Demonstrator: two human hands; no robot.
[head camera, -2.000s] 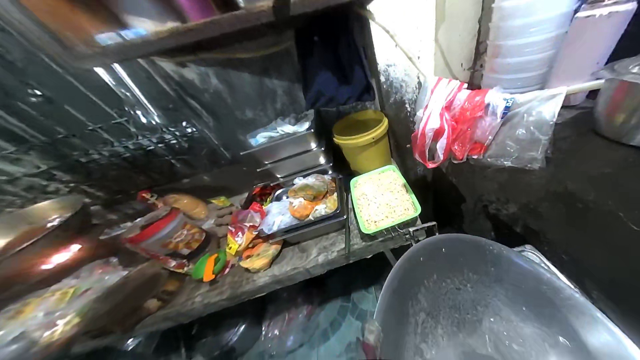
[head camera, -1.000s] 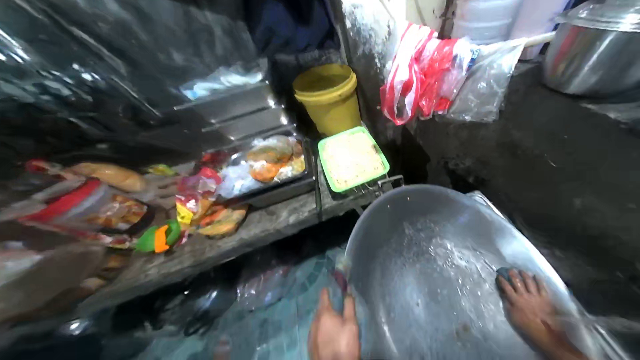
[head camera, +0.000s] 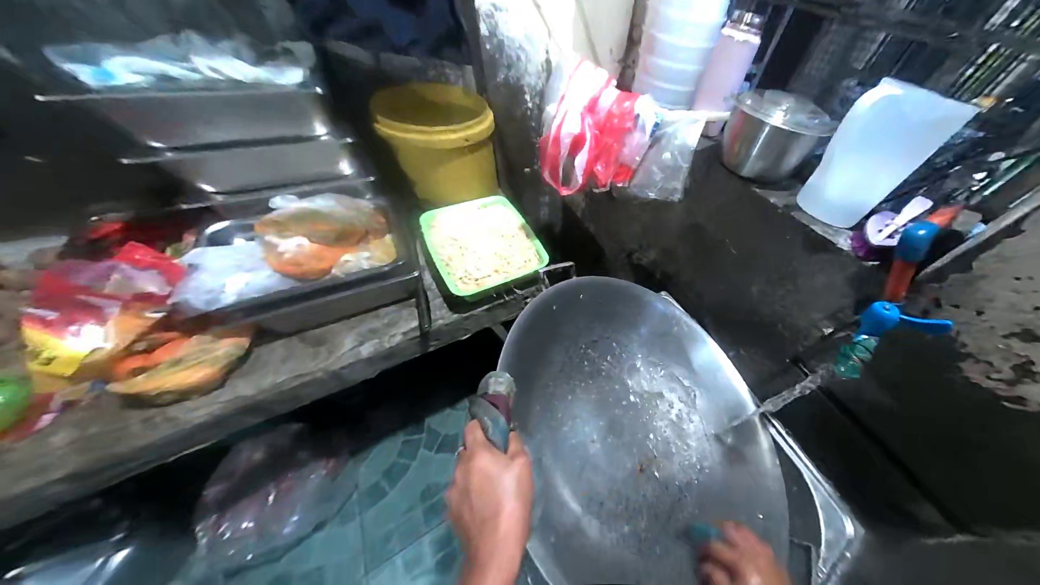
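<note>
A large metal wok (head camera: 617, 455) lies tilted over a steel sink (head camera: 821, 504), with water and small food bits on its inner face. My left hand (head camera: 491, 496) is closed around the wok's handle (head camera: 493, 406) at its left rim, with a grey-green cloth or pad at the thumb. At the lower right of the wok, my right hand (head camera: 739, 556) presses a small green scouring pad (head camera: 700, 533) to the metal; it is partly blurred. A stream of water runs into the wok from a faucet with a blue lever (head camera: 881, 317).
Left of the wok, a counter (head camera: 341, 349) bears a steel tray (head camera: 325, 296) of bagged food, a green-rimmed basket (head camera: 485, 244) and a yellow bucket (head camera: 439, 142). Plastic bags (head camera: 597, 130) hang behind. A lidded pot (head camera: 772, 134) and a white plastic pitcher (head camera: 881, 150) stand on the right ledge.
Both hands have come into view since the first frame. My right hand has moved from the wok's right side toward its lower part. The view has swung right, bringing in the faucet.
</note>
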